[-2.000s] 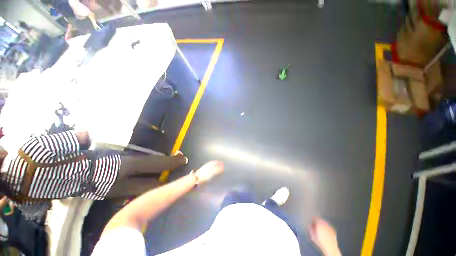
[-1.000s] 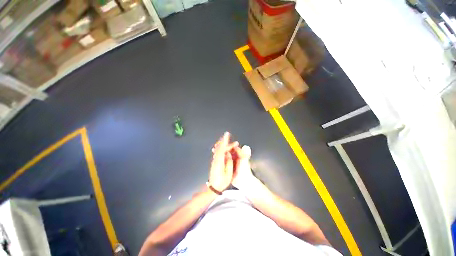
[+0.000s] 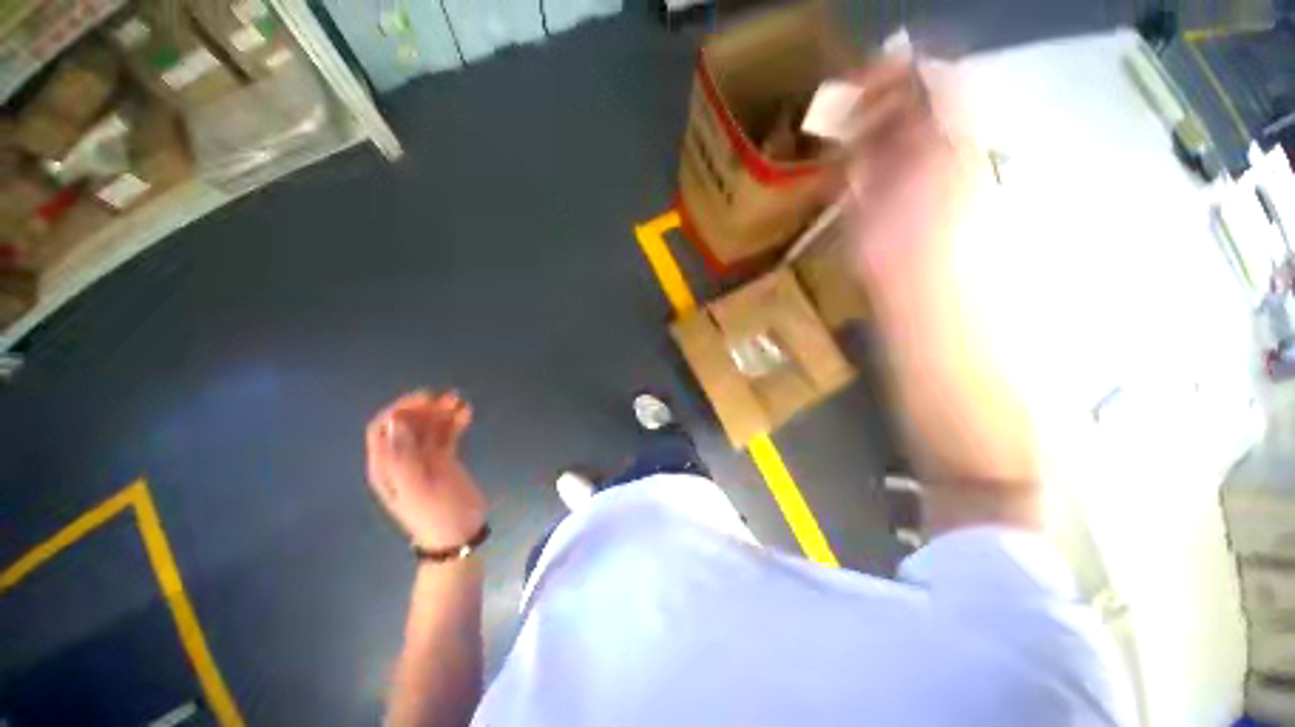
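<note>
My left hand [image 3: 423,466] is raised over the grey floor at centre left, a dark bracelet at its wrist. Its fingers are loosely curled and it holds nothing that I can see. My right hand [image 3: 898,164] reaches up and out over the near edge of the white-covered table [image 3: 1108,242]. It is badly blurred. A small white piece [image 3: 831,111] shows at its fingertips, above the tall open carton [image 3: 724,185]; whether the fingers grip it cannot be told.
A lower brown carton [image 3: 764,358] stands by the tall one on the yellow floor line [image 3: 790,497]. A shelf with packages [image 3: 213,128] is at upper left. Another yellow line [image 3: 173,589] is at lower left. Small items [image 3: 1264,213] lie at the table's far right.
My hands, together in front of me a second ago, are apart: the left is lower left, the right is up over the table. The view has turned and the cartons show closer.
</note>
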